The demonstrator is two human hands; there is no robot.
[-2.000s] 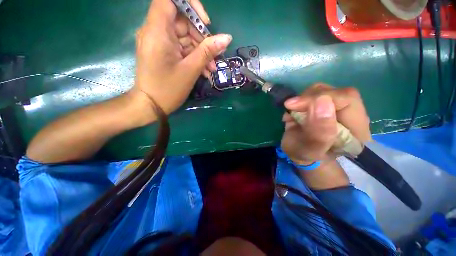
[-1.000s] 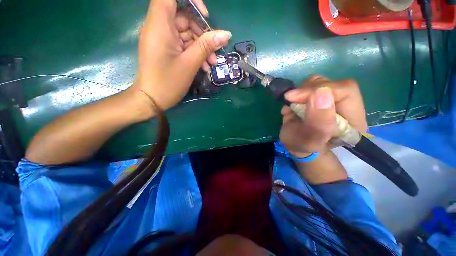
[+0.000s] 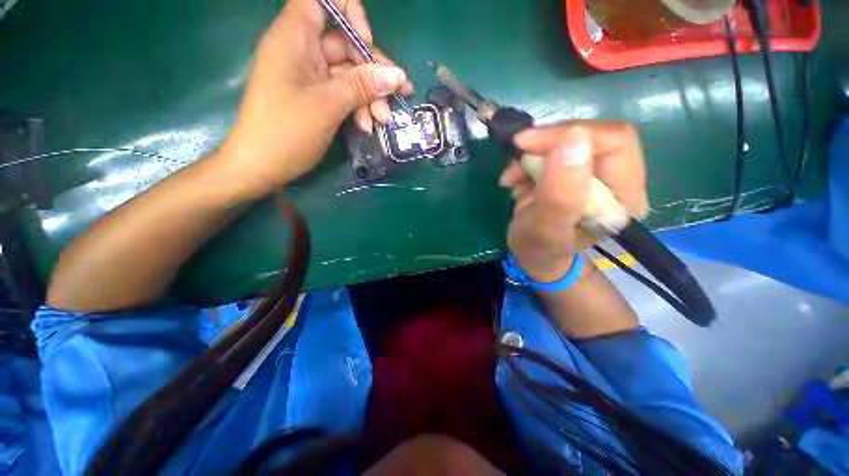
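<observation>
A watch housing with a shiny rim and pale parts inside (image 3: pixel 415 133) sits in the black soldering fixture (image 3: pixel 370 164) on the green bench mat. My left hand (image 3: pixel 321 93) holds slim tweezers (image 3: pixel 348 30), their tips pointing down at the housing's upper part. My right hand (image 3: pixel 582 191) holds the soldering iron (image 3: pixel 603 210) by its pale grip. The iron's metal tip is above and to the right of the housing, apart from it, over the fixture's upper right side.
A red plastic tray (image 3: pixel 610 54) with a round tan pot (image 3: pixel 684 9) is at the upper right, with black cords hanging beside it. A thin silvery wire (image 3: pixel 84 153) lies at the left. Dark equipment (image 3: pixel 23 223) stands at the far left edge.
The iron's tip has lifted off the housing and moved up. The tweezers now point into the housing. The fixture has turned slightly, showing its left ear. The view has shifted a little.
</observation>
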